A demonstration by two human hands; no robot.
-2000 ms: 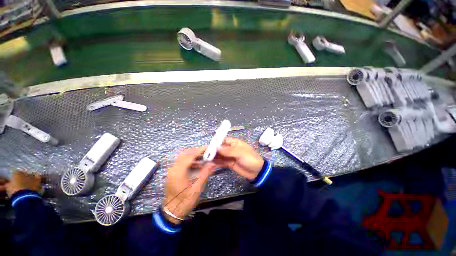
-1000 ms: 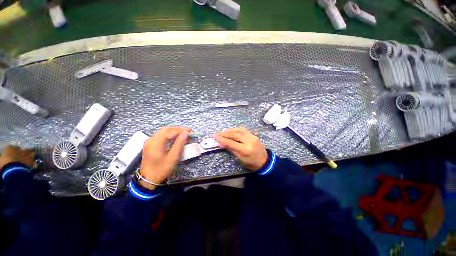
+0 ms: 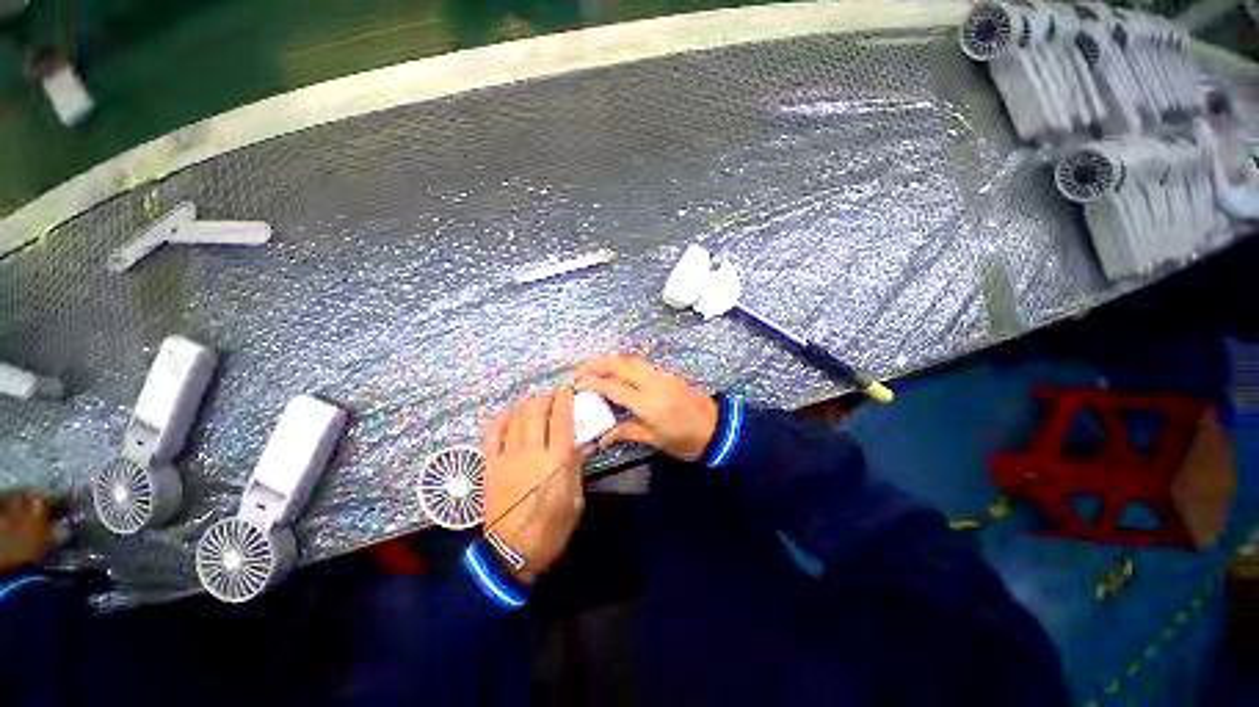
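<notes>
A white handheld fan (image 3: 453,486) lies near the bench's front edge, its round slotted head showing to the left and a white end of its handle to the right. My left hand (image 3: 533,477) lies over the middle of the fan and hides most of the handle. My right hand (image 3: 649,403) grips the handle's right end with fingers and thumb. Whether a trim strip is on the handle is hidden by my hands.
Two fans (image 3: 286,463) lie left. Two crossed handle covers (image 3: 207,232) lie farther back. A thin strip (image 3: 563,267) and a mallet (image 3: 707,282) lie beyond my hands. Fan rows (image 3: 1146,207) stand right. Another person's hand (image 3: 25,530) is far left. A red stool (image 3: 1118,463) is on the floor.
The white piece was held up, then low between both hands; now both hands are on a fan whose head shows. The view has shifted and tilted.
</notes>
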